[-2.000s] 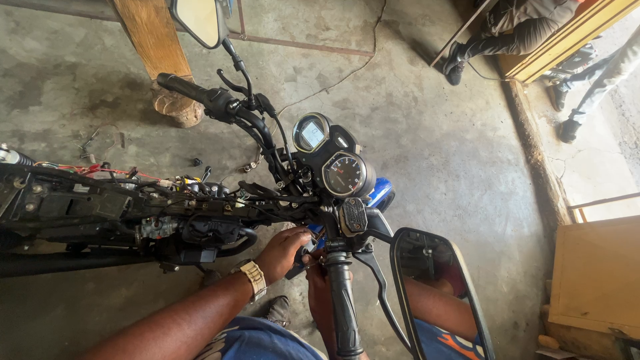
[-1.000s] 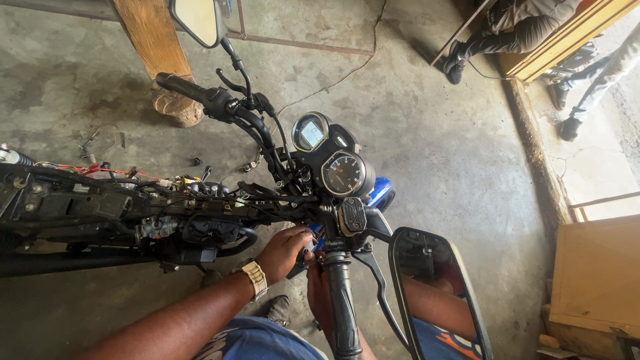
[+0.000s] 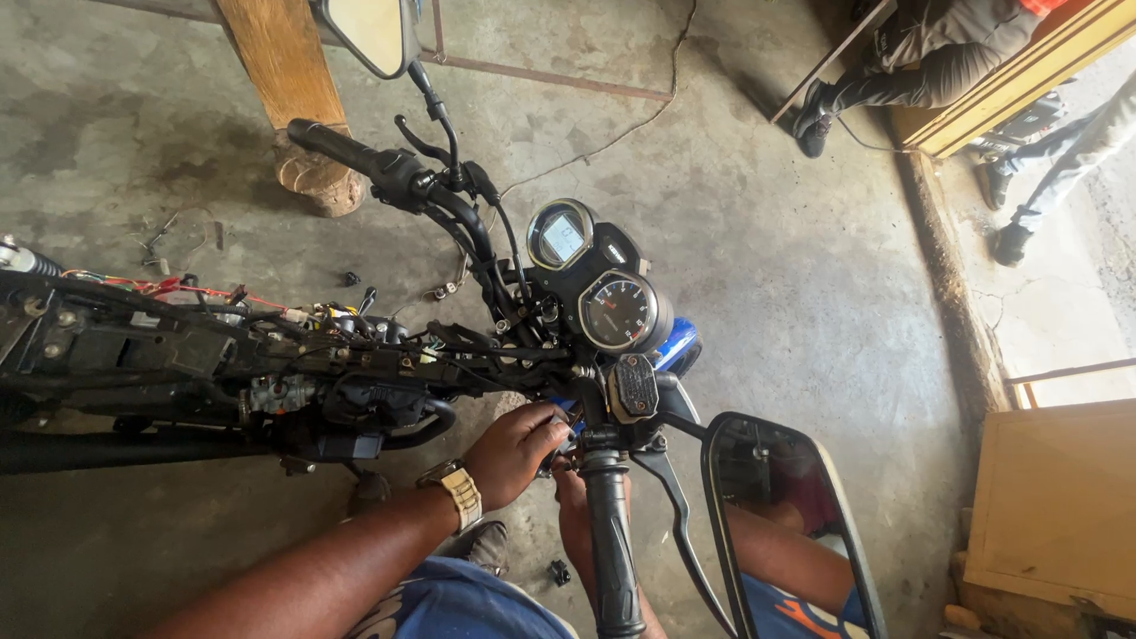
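Note:
My left hand (image 3: 516, 451), with a watch on its wrist, has its fingers bent at a small dark part below the motorcycle's handlebar, beside the throttle grip (image 3: 612, 541). Behind that rubber grip, my right hand (image 3: 575, 506) is partly hidden, its fingertips close to the same part. What each hand holds is too covered to tell. Just above are the brake fluid reservoir (image 3: 633, 388) and the brake lever (image 3: 673, 506). The round tachometer (image 3: 619, 312) and the lit digital gauge (image 3: 561, 234) sit ahead of the bars. A blue front fender (image 3: 677, 342) shows beyond them.
The motorcycle's bare frame (image 3: 177, 355) with exposed wiring extends left. Mirrors (image 3: 790, 524) stick out at both bar ends. A wooden post (image 3: 284, 71) stands at the upper left. A cable (image 3: 586, 158) crosses the concrete floor. Two people's legs (image 3: 905, 84) show at the upper right, by a doorway.

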